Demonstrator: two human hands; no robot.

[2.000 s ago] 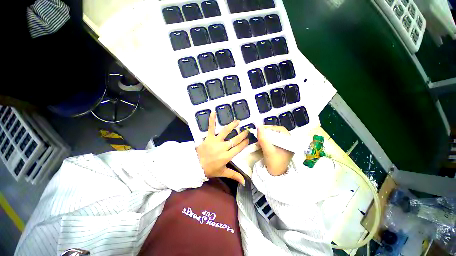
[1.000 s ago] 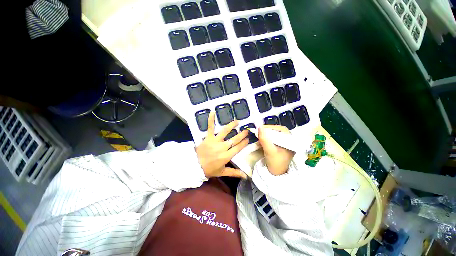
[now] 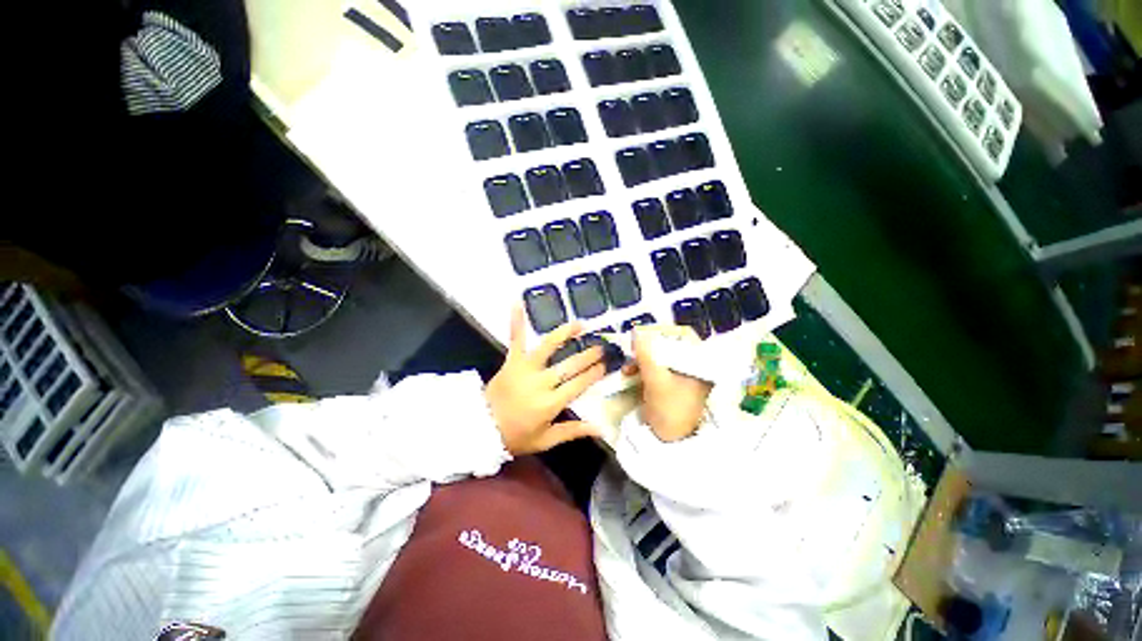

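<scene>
A large white blister tray [image 3: 616, 207] lies in front of me with two columns of glossy black rounded housings [image 3: 606, 291] in groups of three. My left hand [image 3: 541, 394] rests palm down at the tray's near end, fingers spread over the nearest housings and partly hiding them. I see nothing held in it. My right hand [image 3: 674, 386] is beside it, fingers closed around a white pen-like barrel [image 3: 709, 359] whose tip is hidden at the near housings. A green and yellow fitting [image 3: 763, 379] shows right of the hand, with a pale hose [image 3: 864, 430] looping behind it.
Two black strips [image 3: 375, 25] lie beyond the tray. A dark green conveyor [image 3: 864, 225] runs at the right, with a white tray of silvery parts [image 3: 942, 78] across it. Stacked trays [image 3: 63, 388] and a stool base [image 3: 291, 291] are at the left. Clear plastic bags [image 3: 1046, 551] lie at lower right.
The view has shifted, so more of the tray's far end and the black strips show. Both hands remain at the near housings. The fitting appears slightly lower and further left.
</scene>
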